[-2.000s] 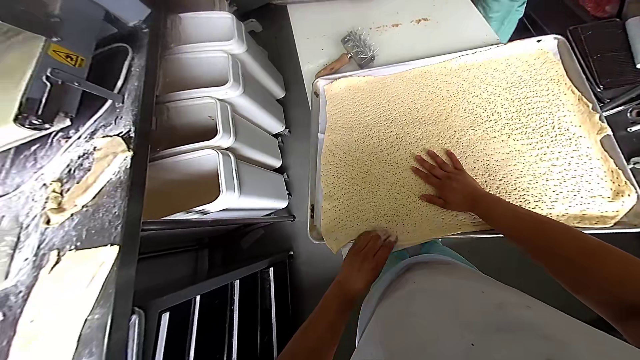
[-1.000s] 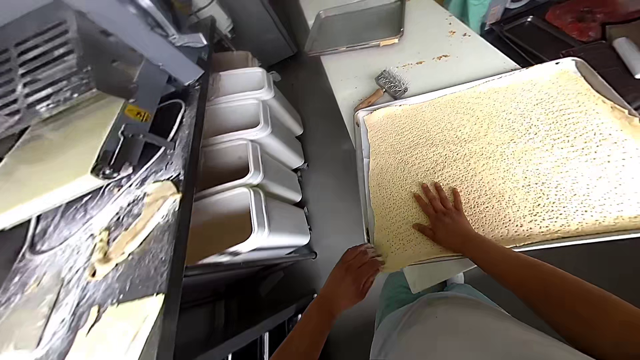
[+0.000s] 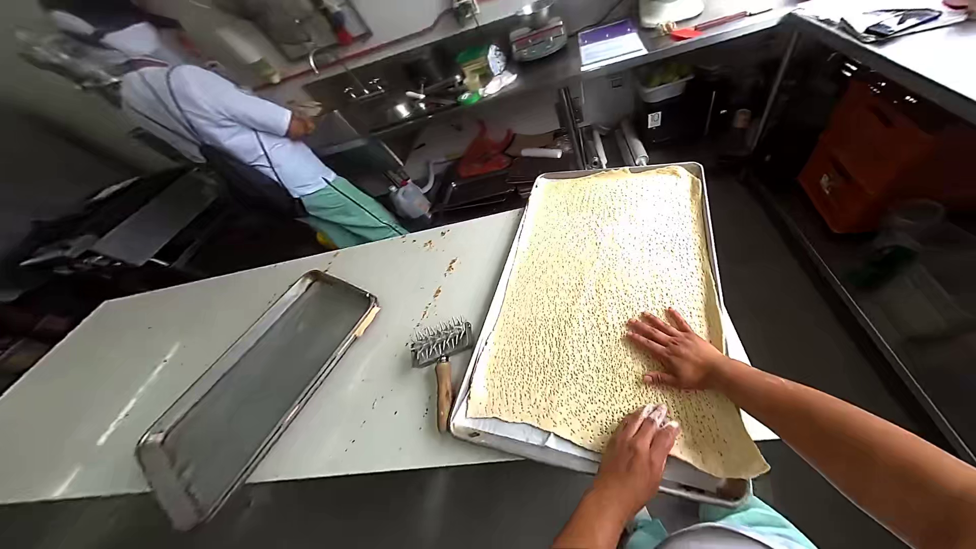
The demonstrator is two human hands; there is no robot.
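A large sheet of docked dough (image 3: 595, 305) lies over a lined metal baking tray (image 3: 526, 451), its near right corner hanging past the rim. My right hand (image 3: 681, 354) rests flat on the dough near its right side, fingers spread. Nearer to me, my left hand (image 3: 639, 446) is at the dough's near edge, fingers bent and floury; whether it pinches the dough is hidden. Left of the tray lies a spiked roller docker (image 3: 442, 347) with a wooden handle.
An empty metal tray (image 3: 267, 389) sits on the white table (image 3: 404, 404), one end past the near edge. Beyond the table a co-worker (image 3: 236, 130) stands by a sink counter (image 3: 427, 114). Orange crates (image 3: 862, 152) are under the right-hand counter.
The view has swung strongly, bringing the co-worker and sink counter into sight. My left hand has moved from the dough's left corner to further along its near edge. My right hand stays on the dough.
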